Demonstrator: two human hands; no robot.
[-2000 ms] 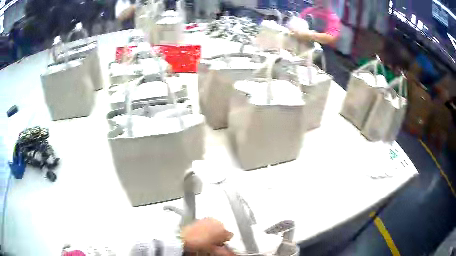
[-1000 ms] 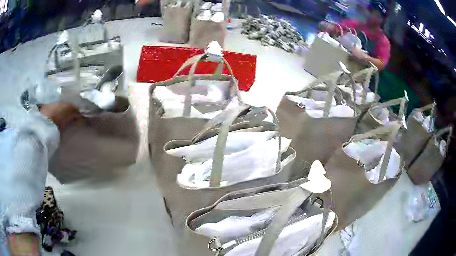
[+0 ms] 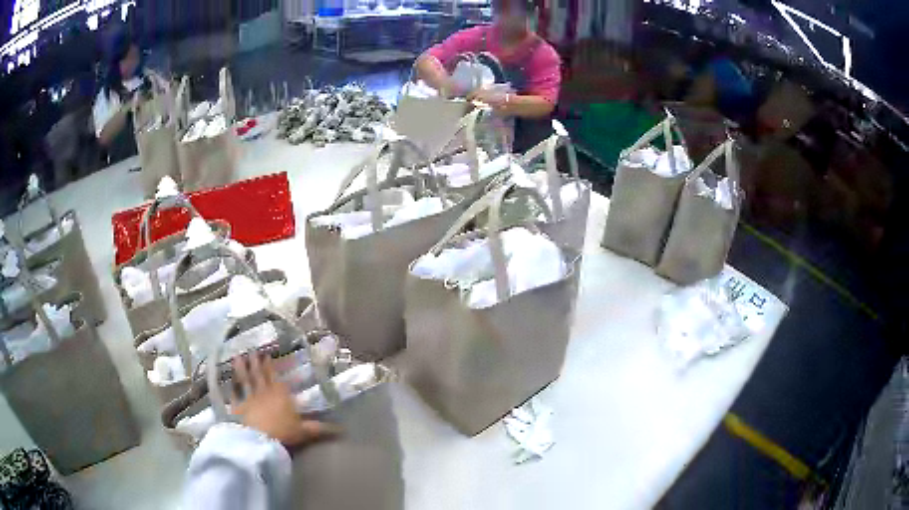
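Note:
Several upright taupe tote bags stuffed with white paper stand close together. My left hand (image 3: 271,403) is open, its fingers spread, over the upper side of the nearest tote (image 3: 349,453), beside its raised handles. It appears to touch the bag's top; a grip on it does not show. Another tote (image 3: 488,349) stands to the right of it, and one (image 3: 75,398) stands at the left. My right hand is not in view.
A red box (image 3: 264,209) lies behind the totes. Crumpled clear plastic (image 3: 698,321) and a white glove (image 3: 529,430) lie at the right. Leopard-print items (image 3: 30,483) are at lower left. A person in pink (image 3: 543,70) handles a tote across the table (image 3: 638,418).
The view has shifted. My left hand has left the tote at the left, which now stands released, and is over the nearest tote in the middle row.

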